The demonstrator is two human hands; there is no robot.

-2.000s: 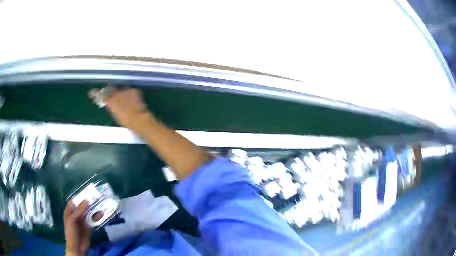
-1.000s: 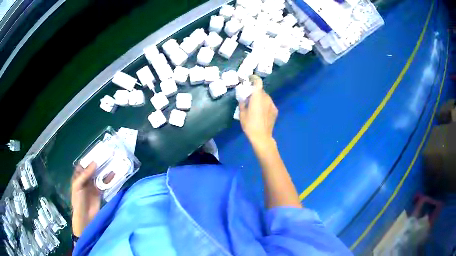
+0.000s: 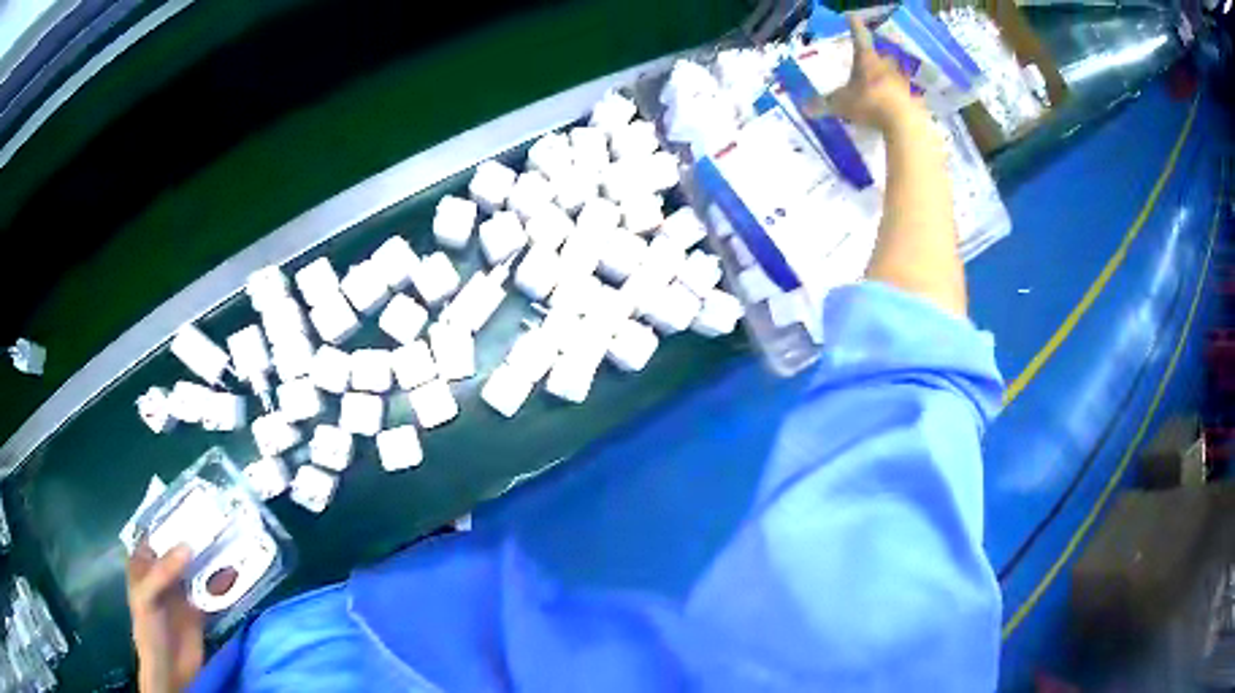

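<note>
My left hand (image 3: 163, 602) holds a clear blister tray (image 3: 224, 535) with a coiled white cable in it, over the near left of the bench. My right hand (image 3: 874, 84) reaches to the upper right, among white and blue retail boxes (image 3: 761, 224) lying in a clear plastic bin (image 3: 790, 349). Its fingertips are at the boxes; whether it grips one is unclear. A loose pile of white chargers (image 3: 582, 271) lies on the bench between my hands.
A pale metal rail (image 3: 406, 169) divides the green bench (image 3: 447, 481) from the dark conveyor belt (image 3: 257, 163). A single charger (image 3: 27, 356) is on the belt. More trays (image 3: 30, 634) lie at the lower left. A brown carton (image 3: 1016, 81) stands beyond the bin.
My right hand has moved from the chargers to the boxes in the bin. My left hand still holds the tray. The view has shifted right, showing more of the bin and the carton.
</note>
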